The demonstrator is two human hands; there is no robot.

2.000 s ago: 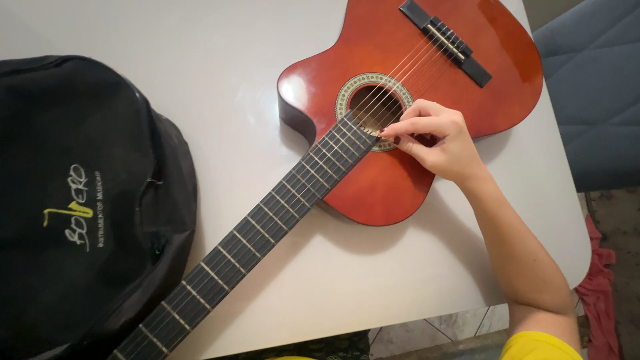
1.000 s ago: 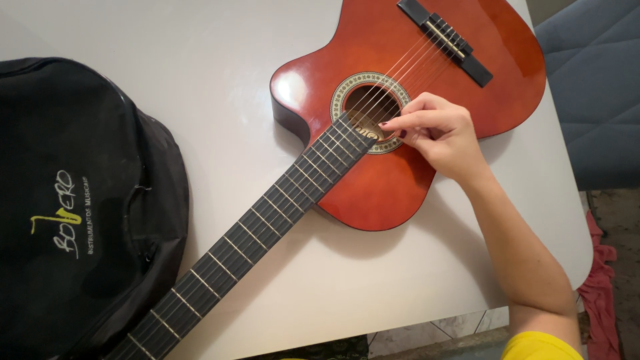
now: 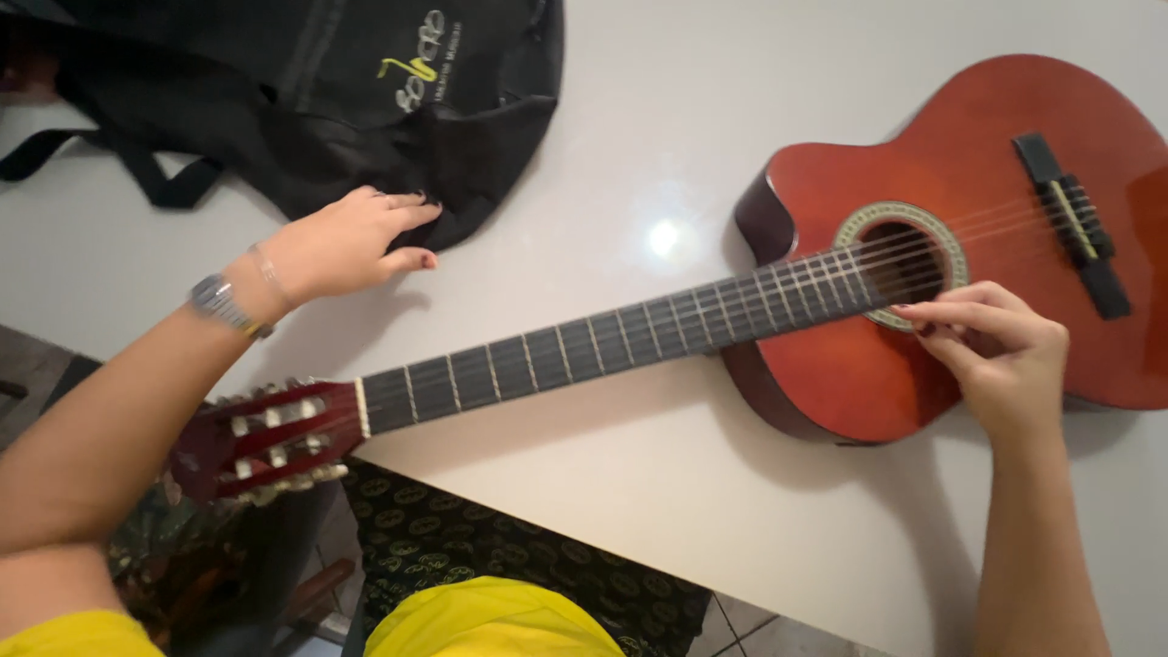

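Note:
A reddish-brown acoustic guitar with a cutaway body (image 3: 985, 119) lies face up on a white table, its neck running left to the tuning pegs. At the lower rim of the soundhole, my right hand (image 3: 995, 347) has thumb and index finger pinched together by the strings; whether anything is between them, I cannot tell. My left hand (image 3: 356, 242) is over the lower edge of a black fabric instrument bag (image 3: 365, 137), fingers apart and fingertips at the cloth. A metal-banded watch and a bracelet are on the left wrist.
The white table (image 3: 630, 511) has its near edge running diagonally below the guitar neck, and the headstock (image 3: 274, 438) reaches past that edge. A bag strap (image 3: 164, 182) trails over the table at left. Dark patterned cloth (image 3: 511, 547) hangs below the near edge.
My left hand has come into view at the black bag. My right hand stays by the soundhole. The view has swung left, and the guitar's headstock now shows.

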